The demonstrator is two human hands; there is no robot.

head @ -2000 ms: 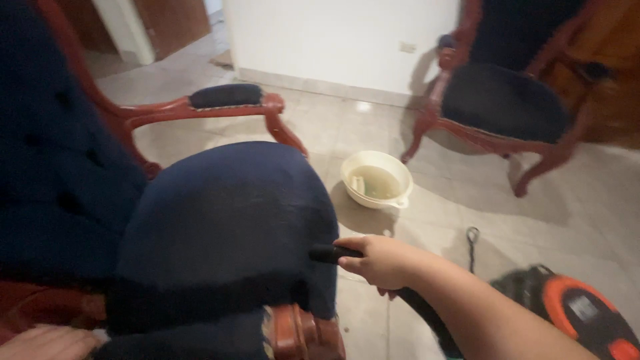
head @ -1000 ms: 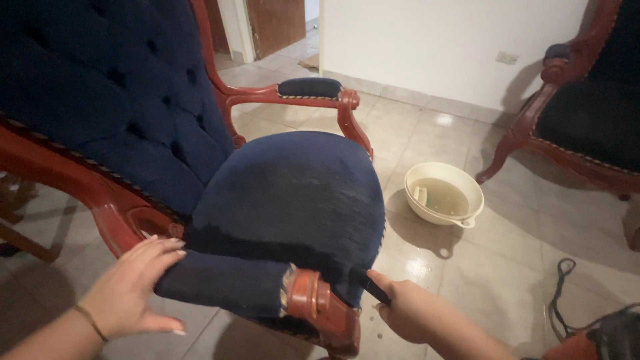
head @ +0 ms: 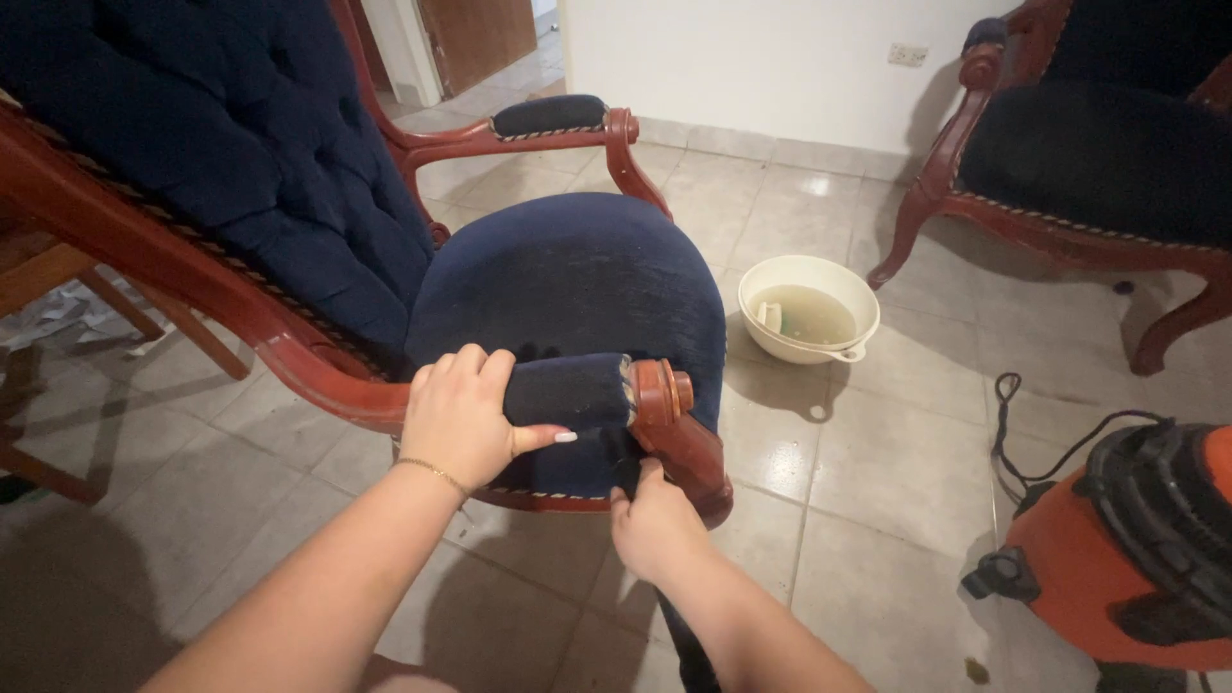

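Observation:
My left hand [head: 460, 419] grips the padded armrest [head: 568, 390] on the near side of a wooden armchair, its thumb along the pad. The chair has a tufted dark blue back [head: 231, 154] and a rounded blue seat cushion [head: 577, 269], which looks darker in patches. Below the armrest's scrolled wooden end, my right hand [head: 659, 525] holds a black vacuum hose end [head: 628, 474] at the side of the seat. Its tip is hidden under the armrest. The black hose [head: 685, 640] runs down from that hand to the bottom edge of the view.
A cream plastic basin [head: 857, 332] of cloudy water, with a brush-like item in it, stands on the tiled floor. An orange and black canister vacuum [head: 1107, 558] with a looped cord [head: 1006, 433] is at the right. A second blue armchair [head: 1097, 164] stands behind; wooden furniture legs [head: 183, 318] show at left.
My left hand has closed around the near armrest, where it was spread beside it a second ago. My right hand has moved from the seat's front corner to below the armrest, still holding the hose end.

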